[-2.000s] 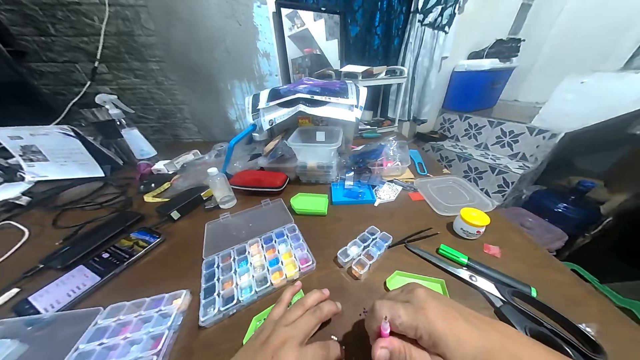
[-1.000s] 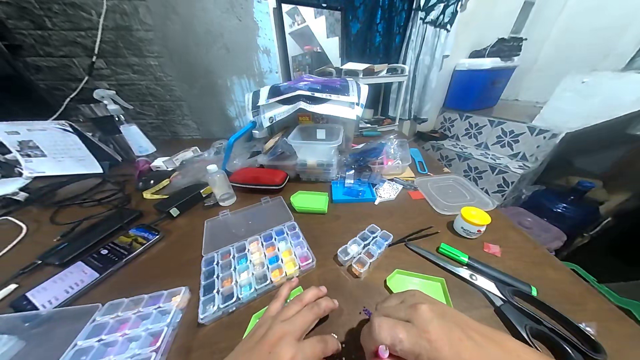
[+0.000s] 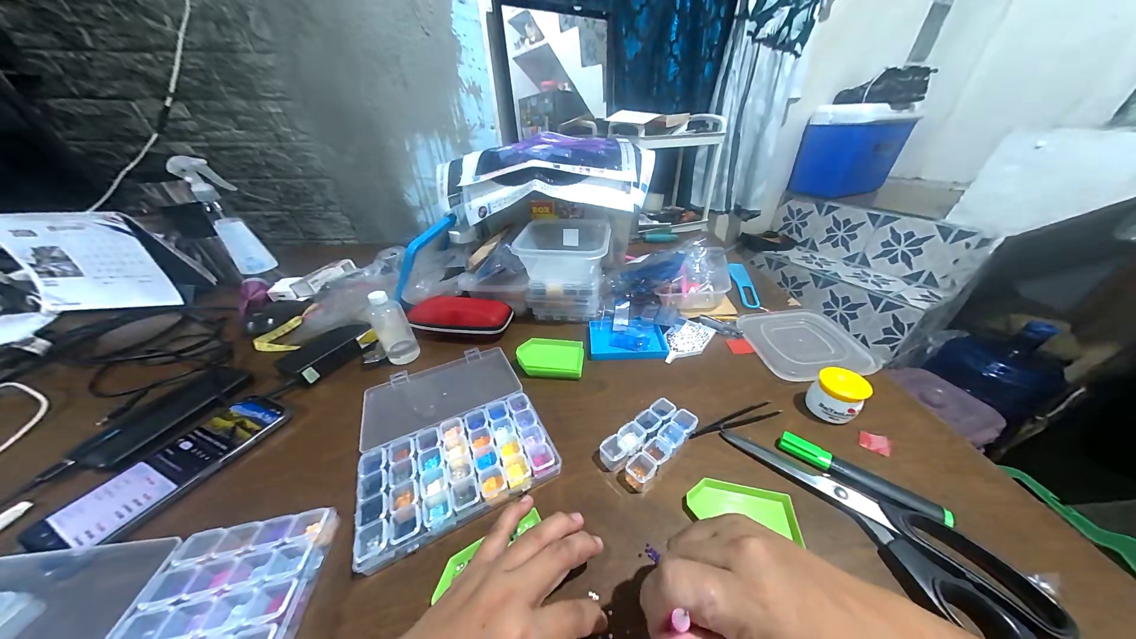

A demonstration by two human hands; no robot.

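My left hand [image 3: 532, 581] lies with its fingers apart over a green plastic tray [image 3: 461, 564] at the bottom centre; whether it presses on anything is hidden. In my right hand [image 3: 723, 577] is a pink pen-like tool [image 3: 680, 619], only its end showing. Small purple beads [image 3: 652, 554] lie by the right knuckles, and a few white ones [image 3: 593, 595] lie between the hands. Behind the right hand sits another green tray [image 3: 745, 506]. A clear compartment box [image 3: 457, 461] of coloured beads stands with its lid back, left of a small cluster of lidded cups [image 3: 648, 439].
Black-handled scissors [image 3: 852, 506], a green-capped marker [image 3: 865, 479] and tweezers [image 3: 737, 419] lie at right, near a yellow-lidded jar [image 3: 839, 395]. At left are a phone [image 3: 155, 475] and a second bead box [image 3: 231, 577]. A red case [image 3: 460, 316] and plastic containers [image 3: 561, 266] stand behind.
My right hand has moved down toward the near edge with the pink tool, uncovering more of the green tray and the purple beads. The left hand stays over its tray.
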